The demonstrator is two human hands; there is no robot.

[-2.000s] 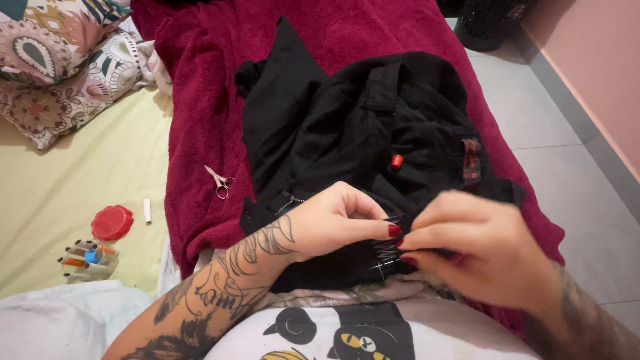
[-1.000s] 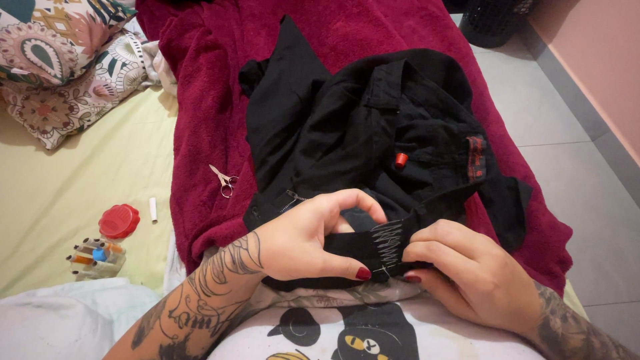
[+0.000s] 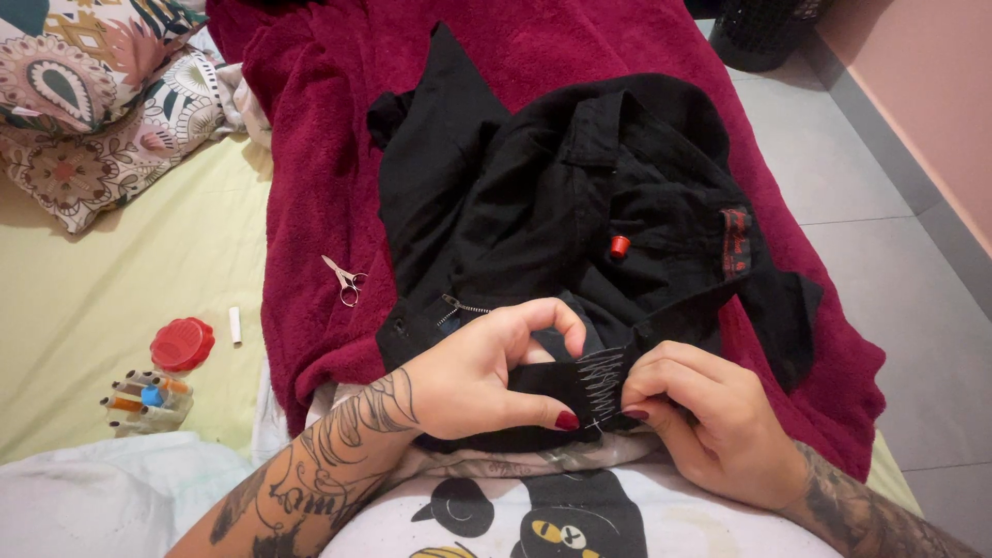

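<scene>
Black trousers (image 3: pixel 480 201) with a zipper (image 3: pixel 457 306) lie in folds before me. My left hand (image 3: pixel 504 372) grips their waistband, thumb on top and fingers behind the cloth. Zigzag stitches of pale thread (image 3: pixel 601 387) cross the band just right of that thumb. Close beside the stitches, my right hand (image 3: pixel 705 418) pinches the band's edge between thumb and fingers; whether a needle is in that pinch cannot be seen. A small red cap-like piece (image 3: pixel 619 246) rests on the trousers. Small metal scissors (image 3: pixel 343 280) lie to the left of them.
A dark red blanket (image 3: pixel 318 155) lies under the trousers. On the yellow-green sheet (image 3: pixel 225 232) at left are a red round lid (image 3: pixel 182 344), a small white stick (image 3: pixel 235 325) and a holder with thread spools (image 3: pixel 147 401). Patterned pillows (image 3: pixel 85 132) lie upper left, a black basket (image 3: pixel 759 31) upper right.
My right hand, raised and blurred over the band two seconds ago, has come down to its edge right of the stitches. My left hand's thumb has moved left off the stitches, which now show fully.
</scene>
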